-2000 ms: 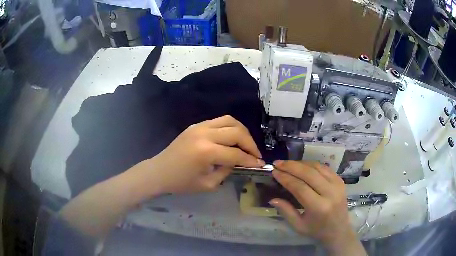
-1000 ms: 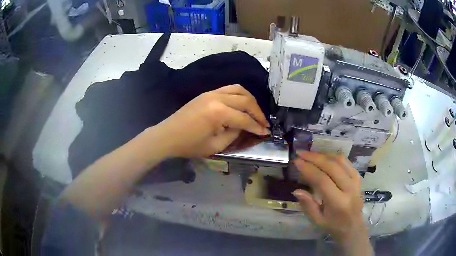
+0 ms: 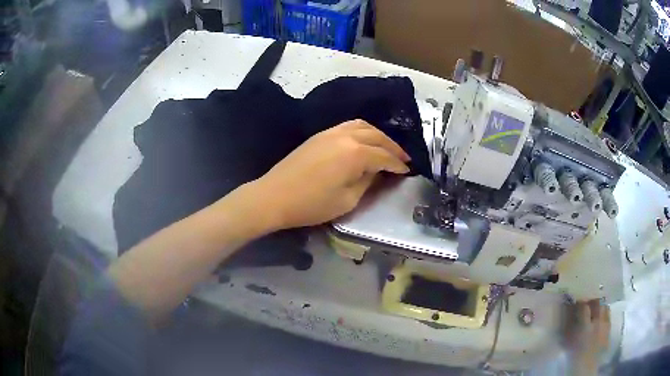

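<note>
A black garment piece (image 3: 220, 154) lies spread over the left of the table, its right edge behind the needle area (image 3: 443, 209). My left hand (image 3: 338, 172) pinches the cloth's edge between thumb and fingers, left of the machine head (image 3: 492, 136). The shiny cloth plate (image 3: 397, 220) is bare in front of the needle area. My right hand (image 3: 588, 330) is blurred at the lower right, away from the cloth. Whether it holds anything cannot be told.
Grey tension knobs (image 3: 569, 185) stand right of the head. A yellow-framed chip opening (image 3: 437, 297) is at the table front. A blue basket (image 3: 319, 22) and a brown carton (image 3: 477, 44) are behind the table. A pale sheet (image 3: 646, 272) is at the right.
My left hand and the cloth edge have moved up and back from the needle area, uncovering the cloth plate. My right hand has left the plate's front for the lower right. The view has shifted.
</note>
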